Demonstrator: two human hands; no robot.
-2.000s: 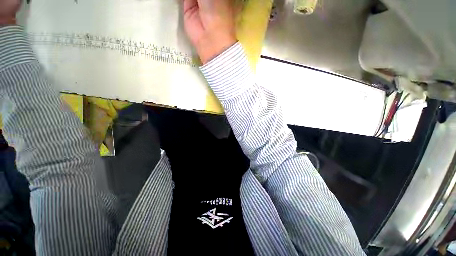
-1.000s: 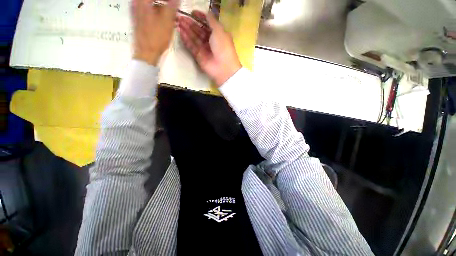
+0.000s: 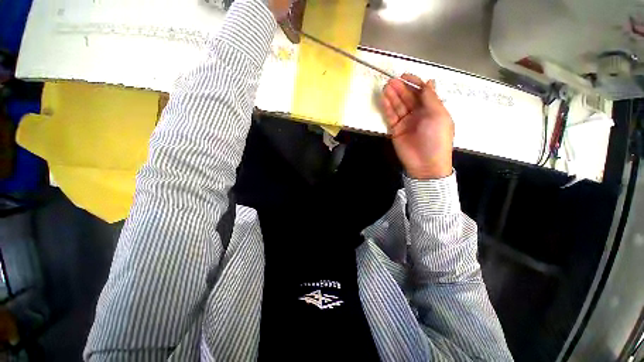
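A long thin metal shaft, which looks like a screwdriver (image 3: 346,54), slants over the yellow fabric strip (image 3: 323,81) on the white machine table (image 3: 191,60). My left hand (image 3: 281,10) is at the top edge, partly cut off, closed around the shaft's upper left end; no handle shows. My right hand (image 3: 424,134) is palm up in front of the table's front edge, its thumb and fingertips on the shaft's lower right end. The strip lies across the table, its lower end at the front edge.
Yellow cut pieces (image 3: 102,141) hang from the table's left front edge. A white machine head (image 3: 565,39) stands at the upper right. A red tool (image 3: 560,127) and dark cables lie near the table's right end. Ruler marks run along the table at left.
My left hand has moved right and up to the strip's top. My right hand has moved right and down, off the strip, and turned palm up. The shaft now spans between them.
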